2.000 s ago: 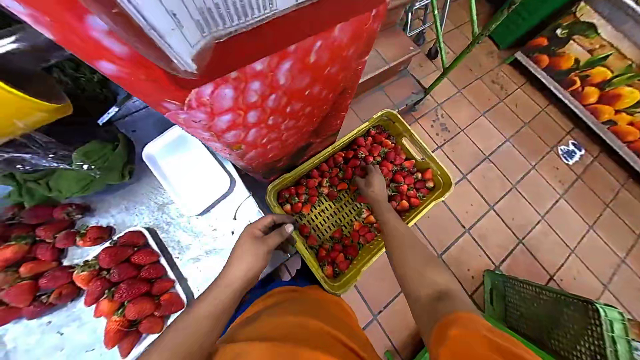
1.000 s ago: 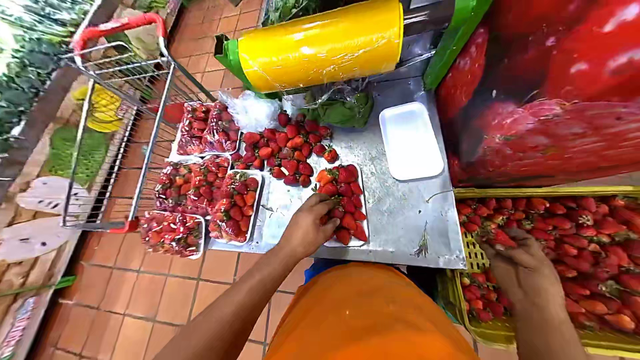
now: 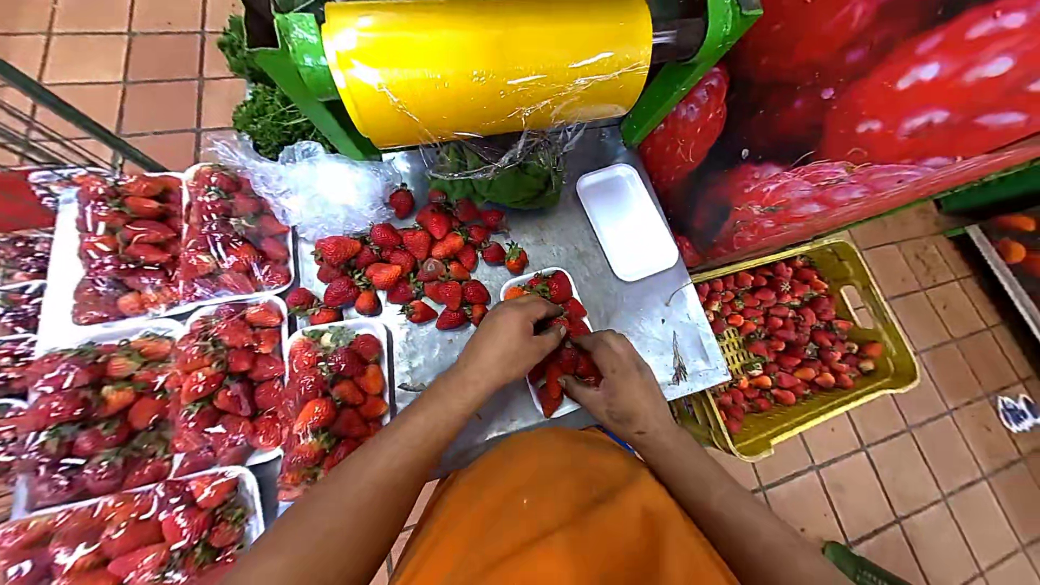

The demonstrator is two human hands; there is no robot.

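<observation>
On the metal table, a white foam tray full of strawberries lies right in front of me. My left hand rests on the berries at its upper left, thumb and forefinger bent over them. My right hand touches the berries at the tray's lower right, fingertips among them. Whether either hand grips a berry cannot be told, as the fingers hide the contact. Loose strawberries lie in a pile to the left of the tray. A bare white foam tray lies to the upper right.
A yellow crate of strawberries stands right of the table. Several filled trays, many film-wrapped, cover the left. At the back are a yellow roll in a green frame, crumpled clear plastic and green leaves.
My right hand has come from the yellow crate to the tray of strawberries, where my left hand stays. The view has swung from the crate to the table.
</observation>
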